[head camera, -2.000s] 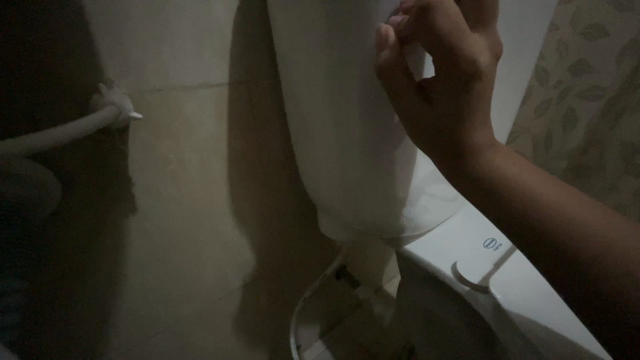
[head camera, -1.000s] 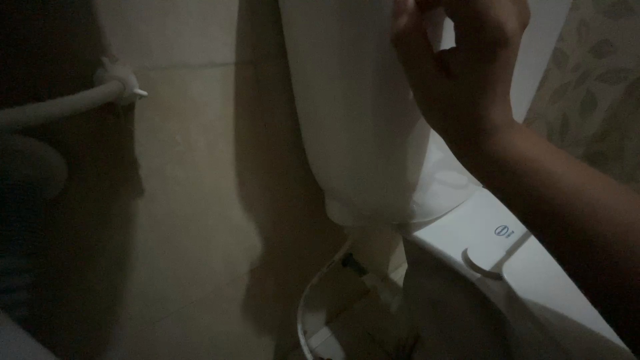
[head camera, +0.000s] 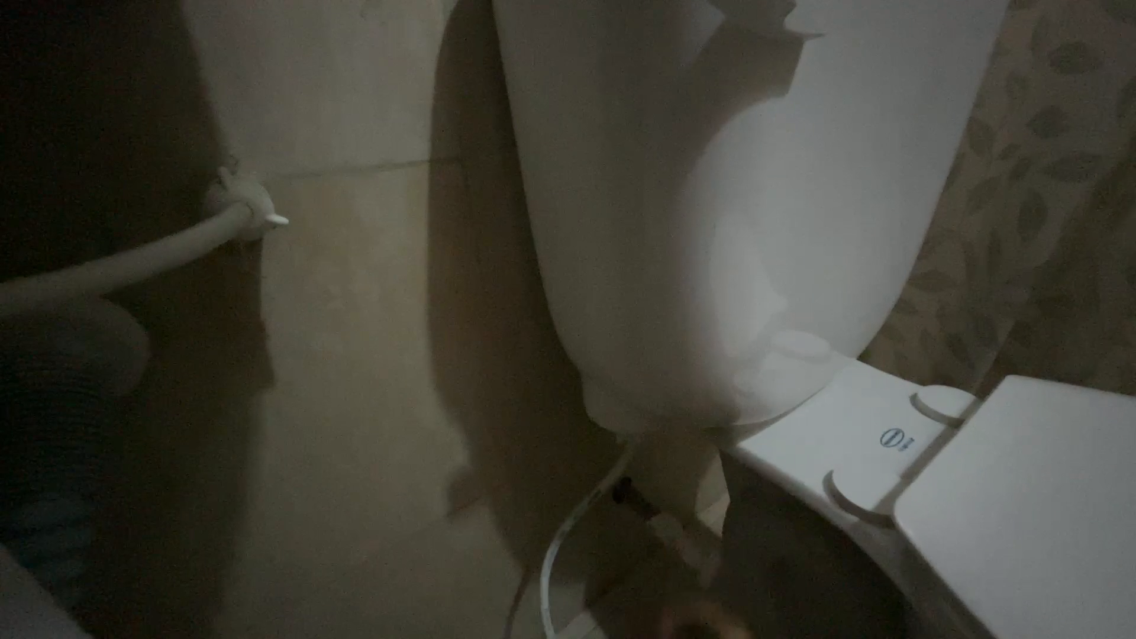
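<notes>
Neither my left hand nor my right hand shows in the head view now. A white toilet cistern (head camera: 621, 222) fills the upper middle, with a hand-like shadow cast on its front near the top. Below and right of it are the toilet's white rear deck (head camera: 852, 417), which bears a small blue mark, and its closed lid (head camera: 1029, 506). A pale flexible water hose (head camera: 559, 541) curves down from under the cistern, beside a dark valve-like fitting (head camera: 626, 491).
At the left a pale pipe or rail (head camera: 133, 262) meets a wall mount (head camera: 241, 206) on the tiled wall (head camera: 346, 293). A dim ribbed bluish object (head camera: 44, 444) stands below it. Leaf-patterned tile (head camera: 1038, 160) covers the right side.
The hand and forearm that reached across the upper right to the front of the cistern have left the view. The toilet lid at the right now shows.
</notes>
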